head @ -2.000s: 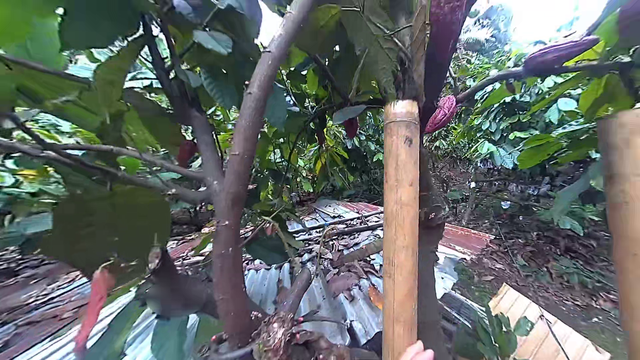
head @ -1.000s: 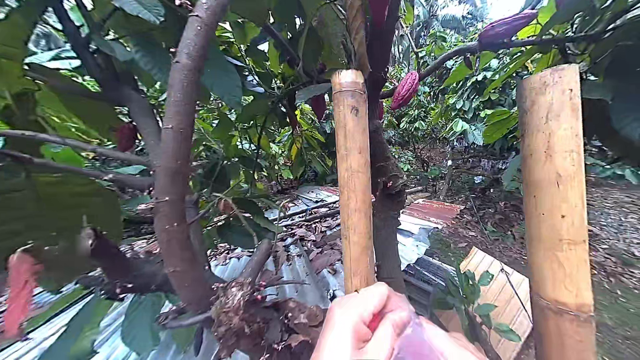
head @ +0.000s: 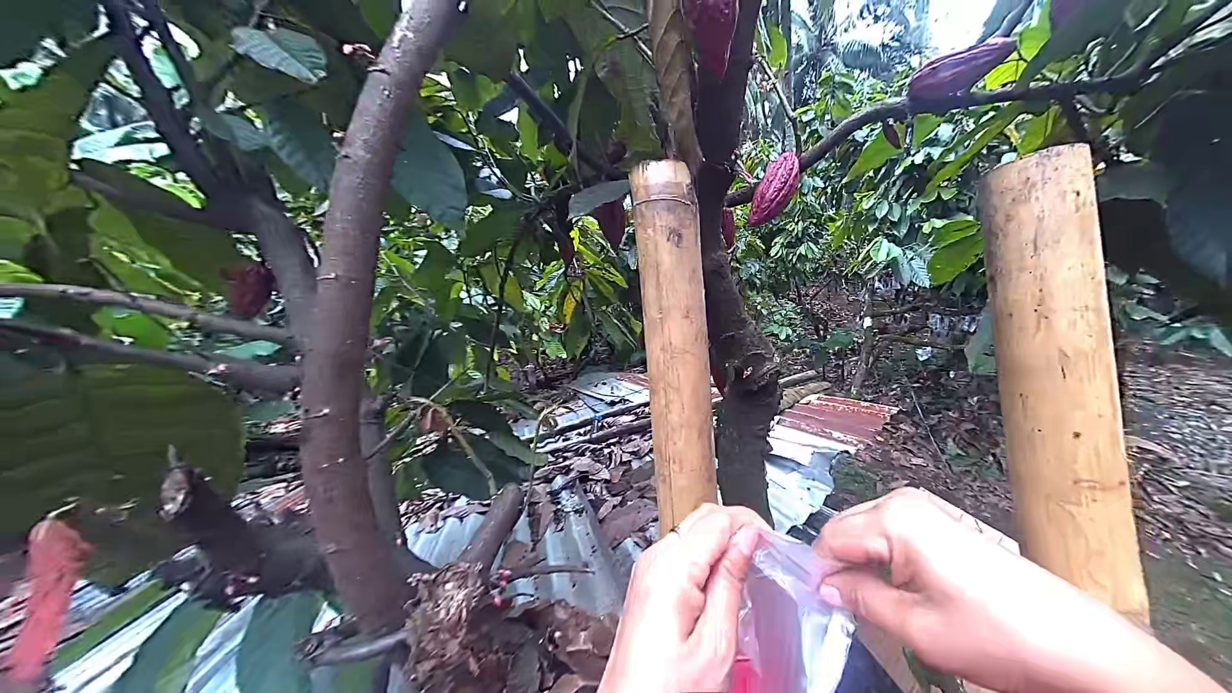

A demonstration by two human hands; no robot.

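A clear plastic bag (head: 794, 597) is stretched between my two hands, low in the view, with something pink or red showing in or behind it. My left hand (head: 688, 587) pinches the bag's left edge between thumb and fingers. On the other side, my right hand (head: 905, 577) pinches its upper right edge. Just behind my left hand stands an upright bamboo pole (head: 674, 346). A thicker bamboo pole (head: 1064, 385) rises behind my right forearm.
Cacao trunks (head: 351, 318) and branches with reddish pods (head: 775, 189) surround the poles. Corrugated metal sheets (head: 577, 539) strewn with dry leaves lie below. A red strip (head: 48, 587) hangs at lower left.
Two seconds ago only fingertips showed at the bottom edge. Now both hands are in view with the plastic bag held between them. The view has shifted to the right.
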